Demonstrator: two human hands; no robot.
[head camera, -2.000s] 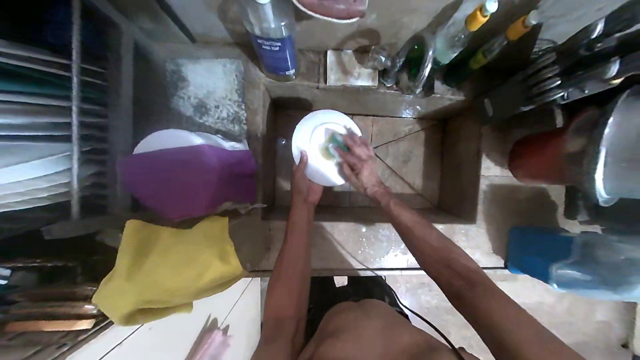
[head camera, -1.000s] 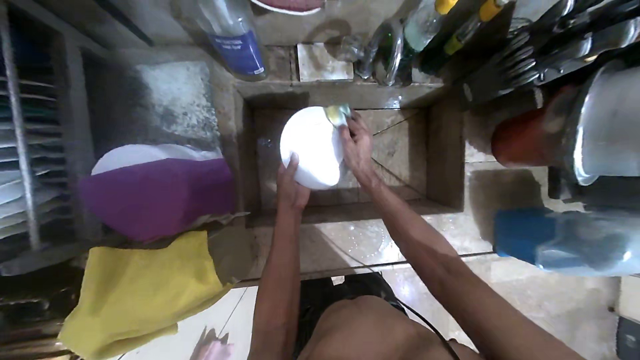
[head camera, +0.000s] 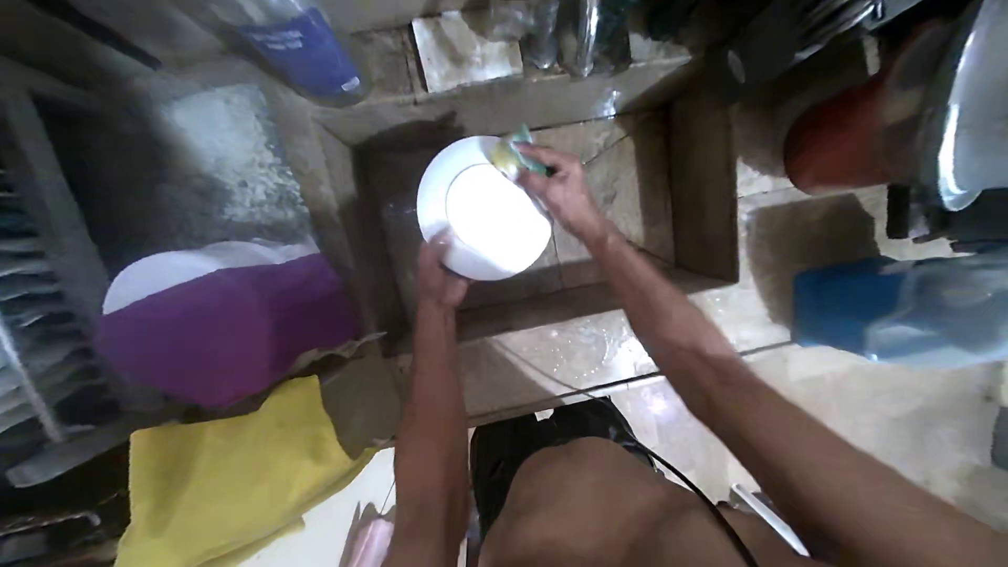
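Note:
A white plate (head camera: 496, 220) is held over a tiled sink basin (head camera: 705, 197). My left hand (head camera: 442, 272) grips the plate's lower left rim, its thumb on the face. In my right hand (head camera: 561, 185) is a yellow and green sponge (head camera: 512, 155), pressed against the plate's upper right rim. Parts of the fingers of both hands are hidden by the plate or the sponge.
Left of the basin, a purple cloth (head camera: 228, 331) partly covers white plates (head camera: 161, 276); a yellow cloth (head camera: 228, 472) hangs below. A labelled bottle (head camera: 303, 51) stands behind. To the right are a red container (head camera: 839, 138) and a blue container (head camera: 846, 307).
The sponge has gone from the middle of the plate to its upper right rim. My left hand still holds the plate, and the plate's tilt has changed.

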